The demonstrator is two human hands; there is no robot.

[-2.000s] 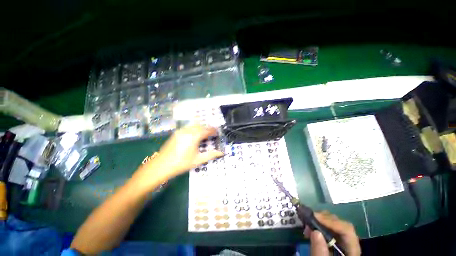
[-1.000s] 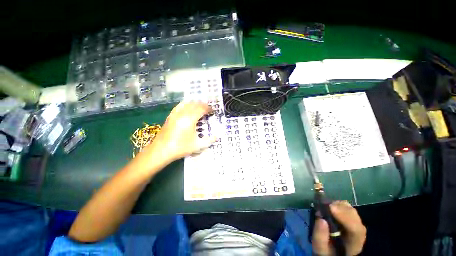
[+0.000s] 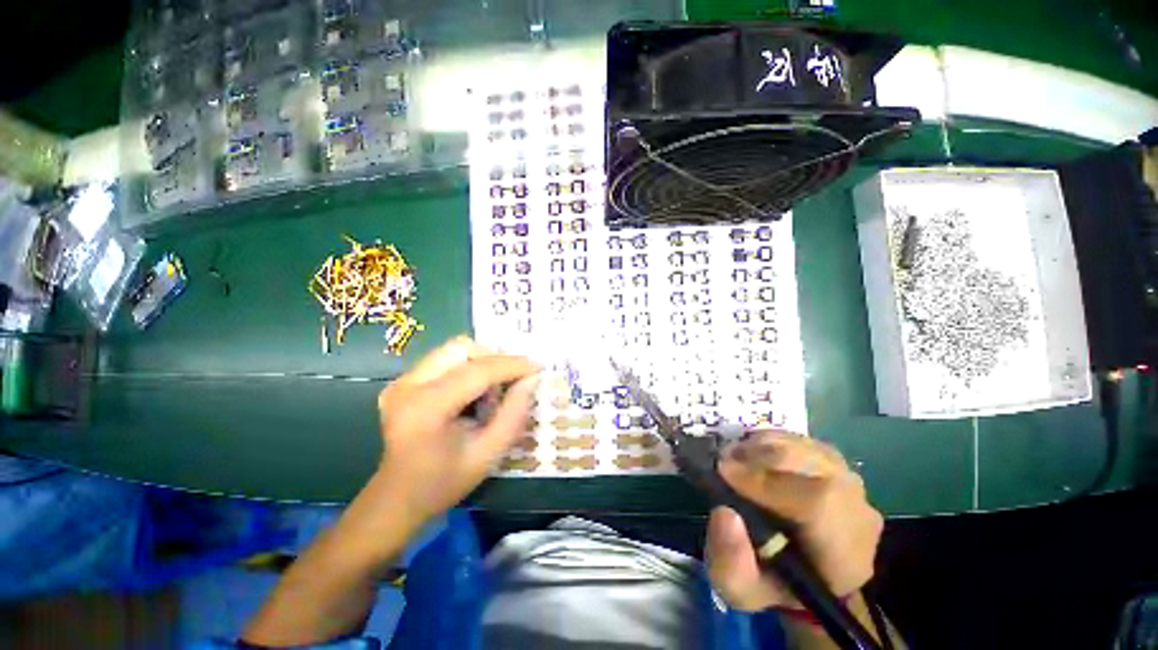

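My right hand (image 3: 800,521) holds the black soldering iron (image 3: 724,489), its thin tip pointing up-left over the lower middle of the white sheet (image 3: 546,349). My left hand (image 3: 451,413) is at the sheet's lower left edge, thumb and forefinger close together. Whether a small part is between those fingertips cannot be told. Small blue circuit boards (image 3: 584,391) lie between the left fingertips and the iron tip. Rows of small dark parts cover the sheet, with bare tan shapes (image 3: 575,453) near its lower edge.
A black fan (image 3: 724,165) stands on the sheet's upper right. A loose pile of gold strips (image 3: 366,290) lies left of the sheet. A clear blister tray (image 3: 279,127) is upper left. A white box (image 3: 978,292) of tiny metal parts is at right. Clear bags (image 3: 95,260) lie far left.
My left hand has moved from the upper sheet down toward its lower left. My right hand has brought the iron left, over the sheet. The view has shifted closer to the bench.
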